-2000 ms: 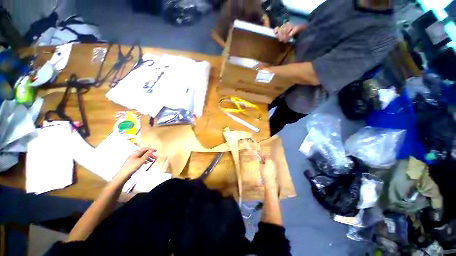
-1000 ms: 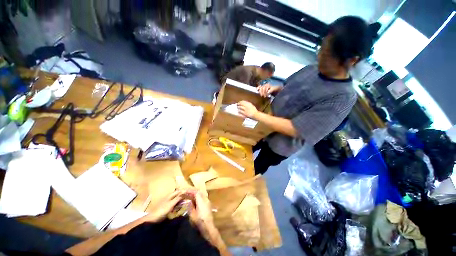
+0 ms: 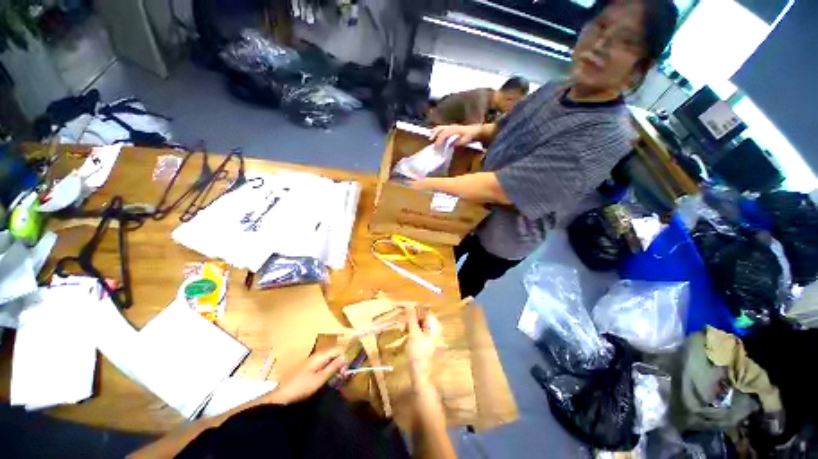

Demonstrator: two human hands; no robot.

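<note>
My left hand (image 3: 316,369) is over the near edge of the table, beside the tan card pieces; its fingers are curled, and whether they grip anything is unclear. A short white strip (image 3: 370,368) and a dark narrow thing, perhaps scissors, lie just right of it. My right hand (image 3: 424,333) is raised over the card pieces with its fingers closed on a thin, light tan strip (image 3: 384,324). The strip reaches left towards my left hand. More tan card (image 3: 491,376) lies under and right of my right hand.
A person stands across the table, hands in a brown carton (image 3: 430,215) with a white item. Yellow tape (image 3: 408,251), a printed white bag (image 3: 269,215), black hangers (image 3: 100,246) and white sheets (image 3: 179,354) lie around. Plastic bags (image 3: 641,314) are on the floor at right.
My hands were together over the card; they are now apart, the right one further right with a strip. The person now has a white item at the carton and their face is turned this way.
</note>
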